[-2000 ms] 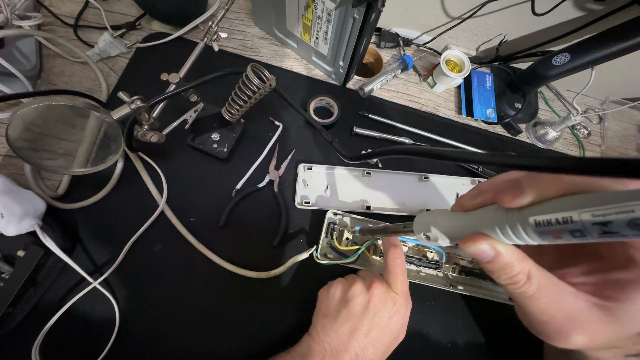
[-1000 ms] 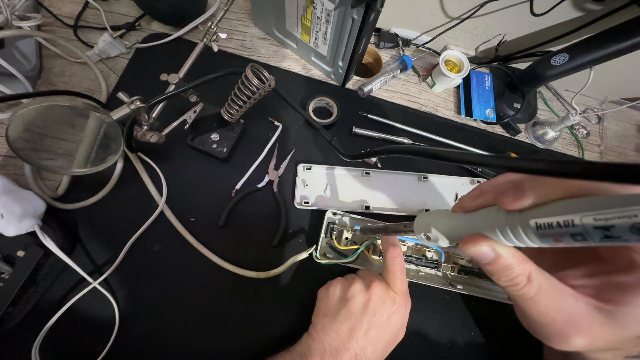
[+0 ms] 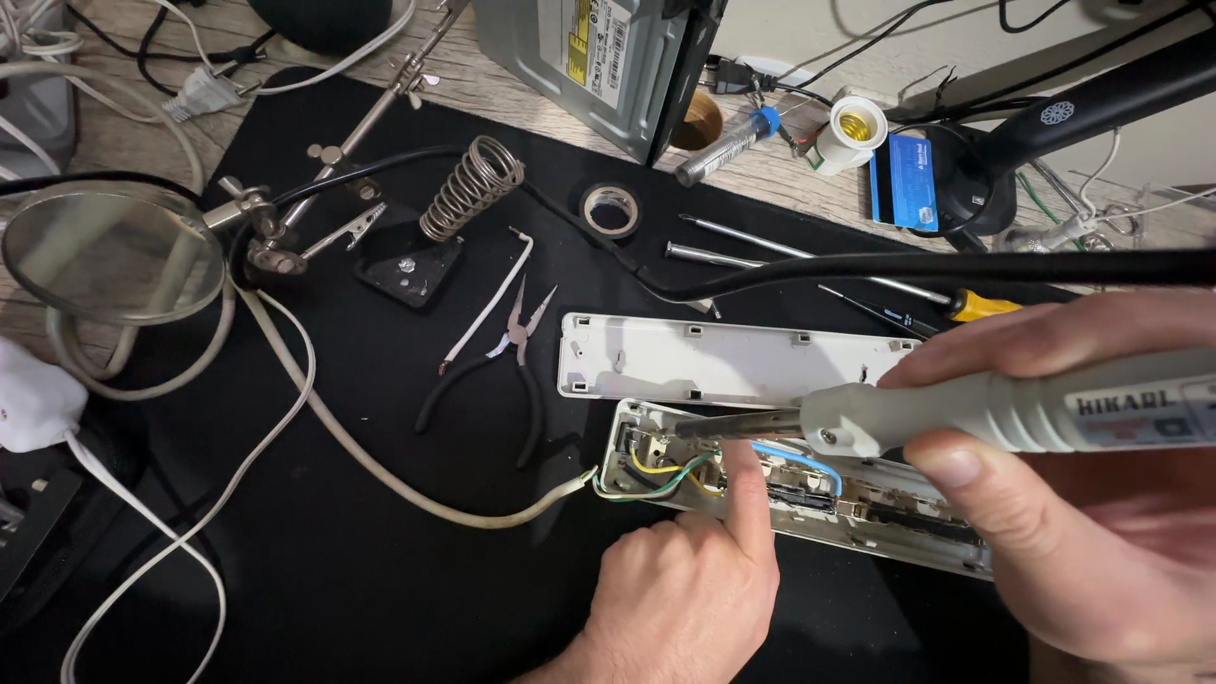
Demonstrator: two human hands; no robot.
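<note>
My right hand (image 3: 1073,494) grips the grey handle of a Hikari soldering iron (image 3: 959,413). The iron's metal barrel points left, over the left end of an opened power strip housing (image 3: 912,541) with metal contacts and yellow, green and blue wires. My left hand (image 3: 698,579) has its index finger extended onto the wiring just below the barrel, the other fingers curled, holding no tool. Whether the iron's tip touches a contact I cannot tell. The strip's white plastic cover (image 3: 655,361) lies inner side up behind the housing. A beige cable (image 3: 456,513) enters the housing's left end.
Needle-nose pliers (image 3: 518,342) and a white wire piece (image 3: 489,299) lie left of the cover. Farther back are a spring iron stand (image 3: 475,190), a tape roll (image 3: 611,211), screwdrivers (image 3: 983,306) and a solder tube (image 3: 727,147). A magnifier (image 3: 114,252) stands left. The iron's black cord crosses the mat.
</note>
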